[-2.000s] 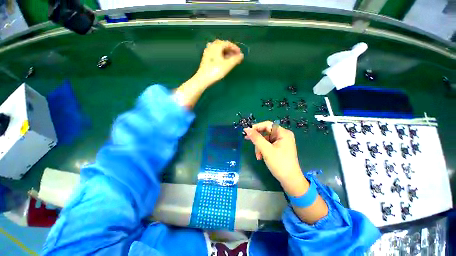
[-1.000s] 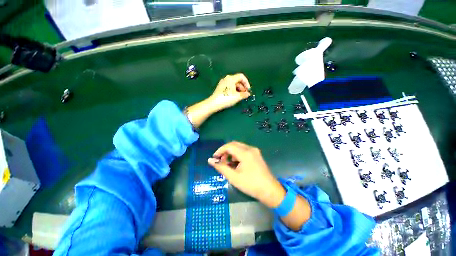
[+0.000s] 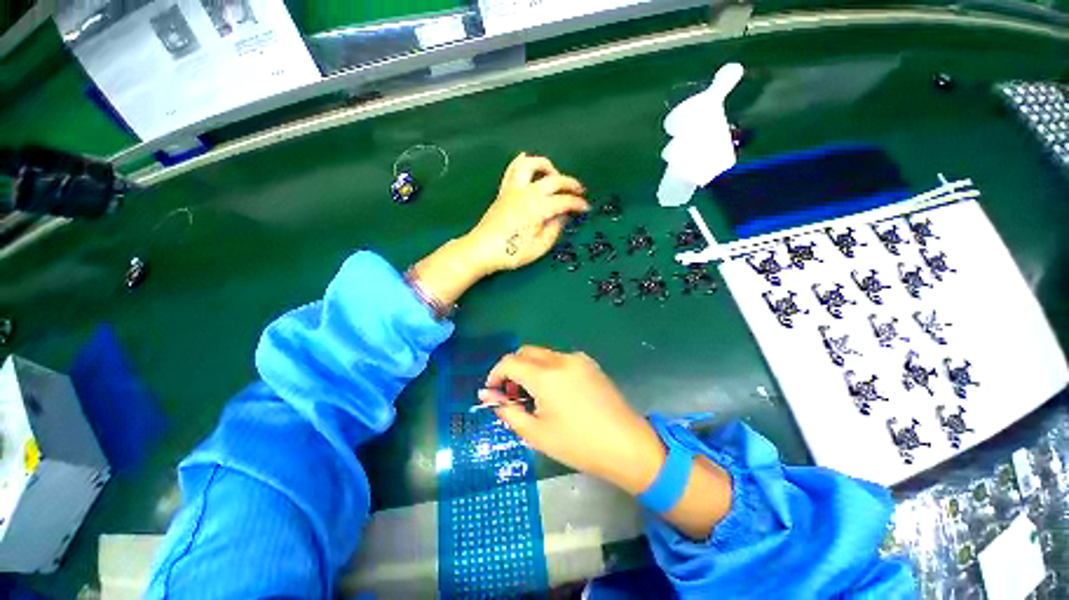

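My left hand [image 3: 522, 220] is over the green surface, its fingertips at the left edge of the rows of black spidery parts [image 3: 639, 240]. Whether it pinches one is hidden. My right hand [image 3: 574, 410] is above the blue perforated strip [image 3: 492, 533], thumb and index finger pinched on a thin pale piece [image 3: 484, 407], possibly tweezers; its far end is hidden. Small dark parts [image 3: 458, 424] lie on the strip's upper part. More black spidery parts stand in rows on the white sheet [image 3: 797, 393] at the right.
A unit with a curved wire [image 3: 403, 186] lies beyond my left hand, another [image 3: 135, 272] farther left. White sticks [image 3: 844, 220] edge the sheet; behind are a dark blue pad [image 3: 809, 188] and white glove-like shape [image 3: 701, 138]. A box [image 3: 53, 469] is left, a clear tray [image 3: 938, 516] lower right.
My left hand has come from the far side, where a wired unit now lies free, to the rows of black parts. My right hand has moved left over the strip. The view has shifted.
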